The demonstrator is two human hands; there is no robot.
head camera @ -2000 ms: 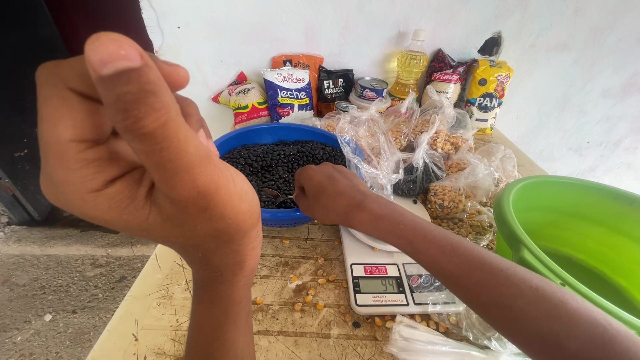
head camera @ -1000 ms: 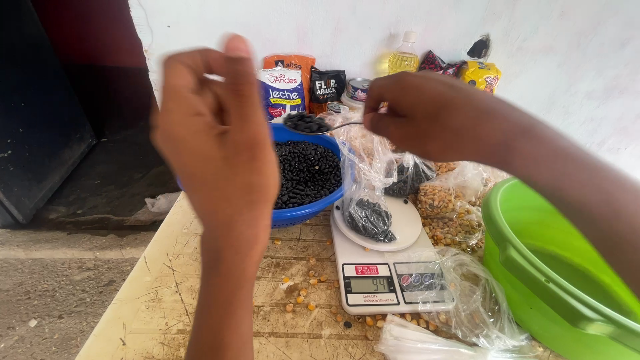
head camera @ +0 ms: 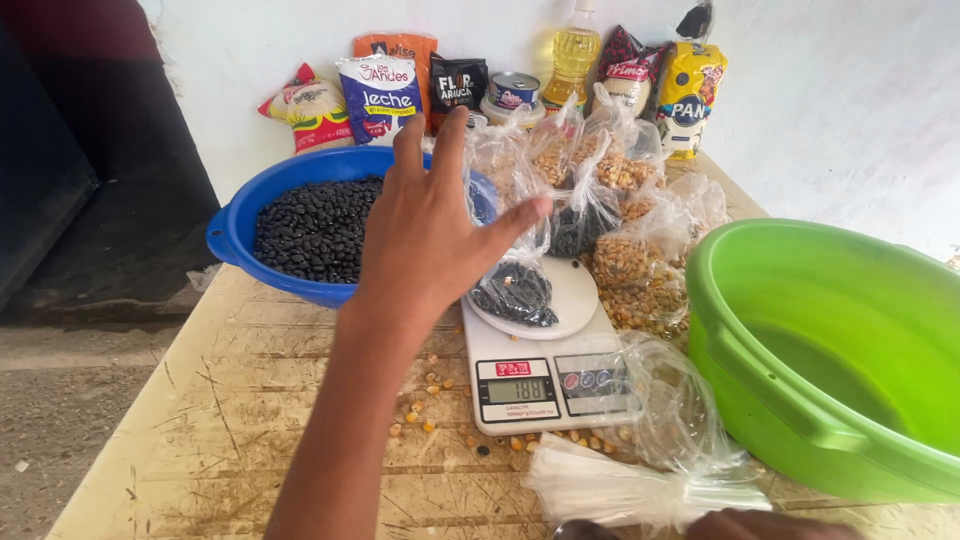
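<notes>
My left hand is spread wide, with its thumb in front of a clear plastic bag; whether they touch cannot be told. Black beans fill the bottom of this bag, which rests on the round plate of a white digital kitchen scale. Behind my fingers stands a blue plastic basin of black beans. Only the knuckles of my right hand show at the bottom edge, curled. Left of them is the bowl of a metal spoon; its handle is out of view.
A green plastic basin stands at the right. Flat clear bags lie before the scale among loose corn kernels. Behind are filled bags of corn and black beans, then food packets, a can and an oil bottle by the wall.
My right hand has moved from above the bag down to the bottom right edge. The spoon, which held beans over the basin side, is now low in view. The reading on the scale has changed.
</notes>
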